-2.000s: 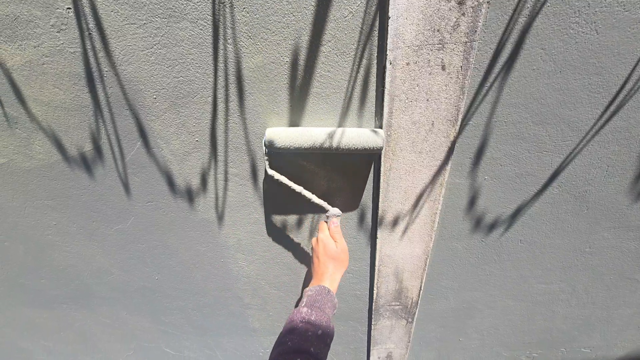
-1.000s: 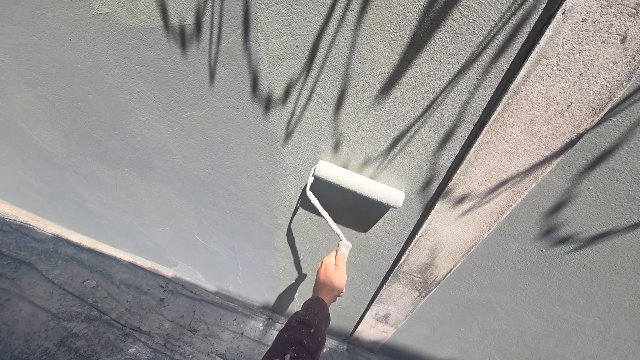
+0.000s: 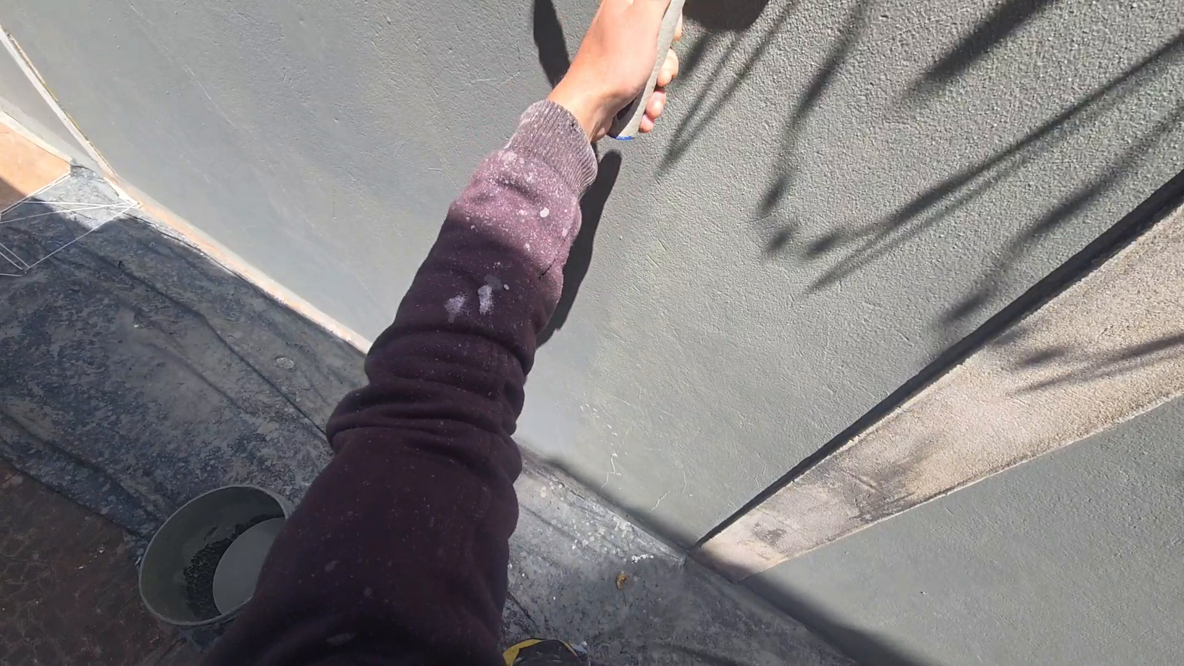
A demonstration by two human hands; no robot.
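My left hand is at the top centre, closed around the grey handle of a paint roller. Its fingertips show on the right side of the handle, and its back faces left. The roller's frame and sleeve are beyond the top edge. Behind the hand stands a textured grey-green wall. A purple sleeve with pale paint specks covers my left arm. At the lower left is a round bucket with grey paint and dark residue inside, partly hidden by the sleeve. My right hand is out of view.
A rough, unpainted concrete pilaster runs diagonally at the right. A dark, paint-stained ground sheet lies along the wall's foot. Brown flooring shows at the lower left. A yellow and black object is at the bottom edge. Shadows cross the wall.
The view has shifted down and left, bringing in the bucket and more ground sheet. My left hand still grips the roller handle, while the roller sleeve has left the frame at the top.
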